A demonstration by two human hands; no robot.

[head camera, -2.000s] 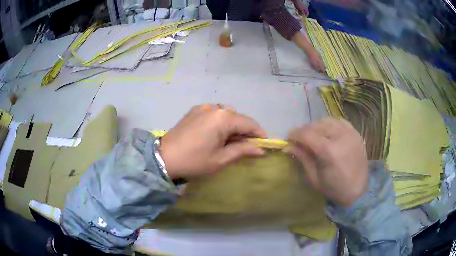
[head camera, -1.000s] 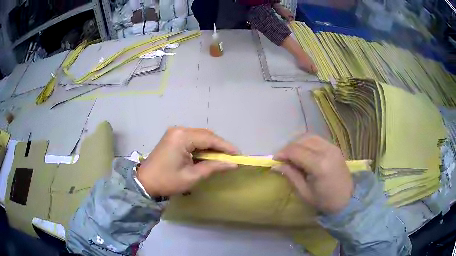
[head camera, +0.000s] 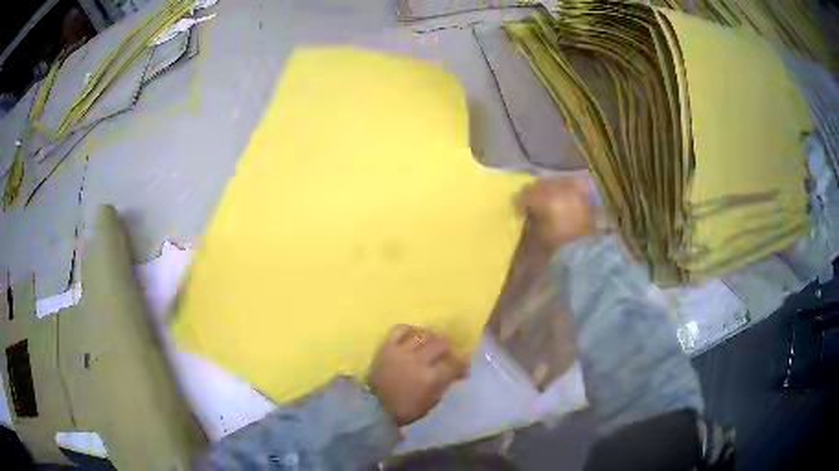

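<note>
A large panel (head camera: 340, 202) lies spread out in front of me with its bright yellow face up and a stepped corner at the upper right. My right hand (head camera: 557, 210) is blurred and grips the panel's right corner. My left hand (head camera: 416, 373) is at the panel's lower edge with curled fingers; whether it pinches the edge cannot be told. A flat brownish slab (head camera: 538, 313) under shiny plastic shows beside the panel's right edge, below my right hand.
A thick fanned panel stack (head camera: 736, 147) stands at the right. Khaki panels with dark patches (head camera: 69, 368) lie at the left edge. Yellow strips (head camera: 110, 69) and grey sheets (head camera: 120, 110) lie at the upper left. The table edge curves at the lower right above a dark floor.
The panel was folded, its yellow edge pinched between both hands; now it is opened out, yellow face up. My left hand moved down and right. The view shifted; the bottle and the other person are out of view.
</note>
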